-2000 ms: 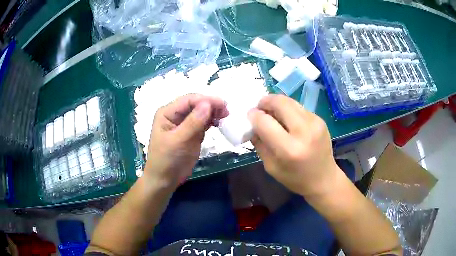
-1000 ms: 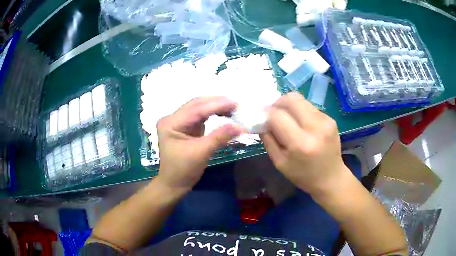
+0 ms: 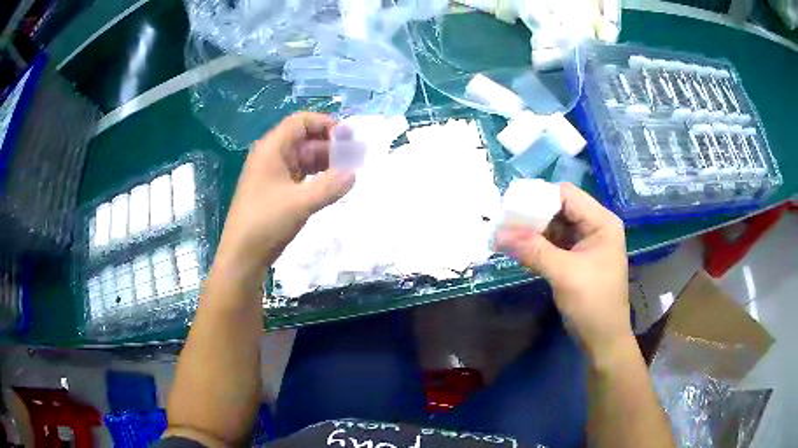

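Note:
My left hand (image 3: 297, 171) is raised over the left back part of the white heap and holds a small translucent, slightly violet-looking piece (image 3: 347, 150) between thumb and fingers. My right hand (image 3: 577, 249) is at the right side of the heap and holds a white housing (image 3: 531, 203) by its edge between thumb and fingers. The heap of small white fittings (image 3: 420, 201) fills the centre tray (image 3: 367, 300) and is too bright to tell single pieces apart.
Finished-unit blister tray (image 3: 144, 236) stands left, stacked trays (image 3: 52, 166) farther left. Core blister tray (image 3: 682, 131) on a blue base is right. Loose white housings (image 3: 516, 133) and a translucent sleeve (image 3: 536, 155) lie beside it. Polybags (image 3: 236, 87) lie behind. Cardboard box (image 3: 713, 328) is on the floor.
My hands were together over the heap. They are now apart, the left moved up and left with the translucent piece, the right slightly right with the white housing.

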